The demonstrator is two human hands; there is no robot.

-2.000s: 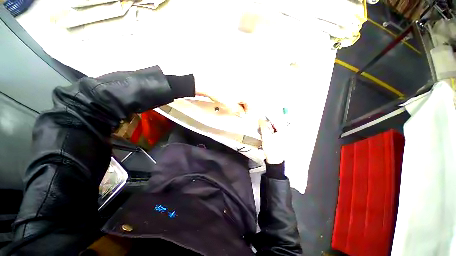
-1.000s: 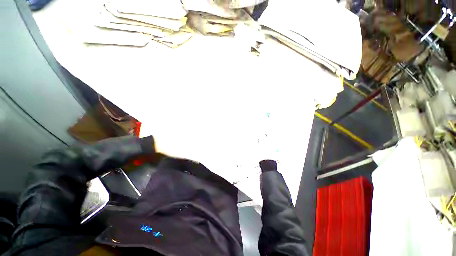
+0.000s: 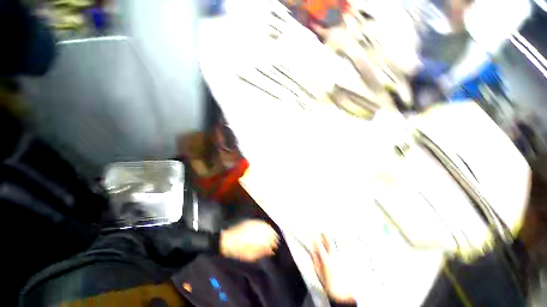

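Note:
The view is strongly blurred. My left hand (image 3: pixel 249 240) is at the end of a dark sleeve, over my dark apron just off the table's near edge. Its fingers look curled, and I cannot tell whether it holds anything. My right hand (image 3: pixel 328 271) lies at the near edge of the white table (image 3: pixel 288 174), partly washed out by glare. I cannot tell what its fingers hold. A bag body is not distinguishable at my hands.
Stacked pale bag bodies (image 3: pixel 474 174) with yellow edges lie at the table's right. More layered pieces (image 3: pixel 276 84) lie further up. A clear hardware box (image 3: pixel 147 192) is at left, with a red thing (image 3: pixel 231 180) beside the table. A dark, person-like shape (image 3: pixel 36 180) fills the left edge.
My view has swung left, so the box and stacked bags show farther right. My left hand is now visible off the table edge. The beige bag seen two seconds ago is no longer distinguishable.

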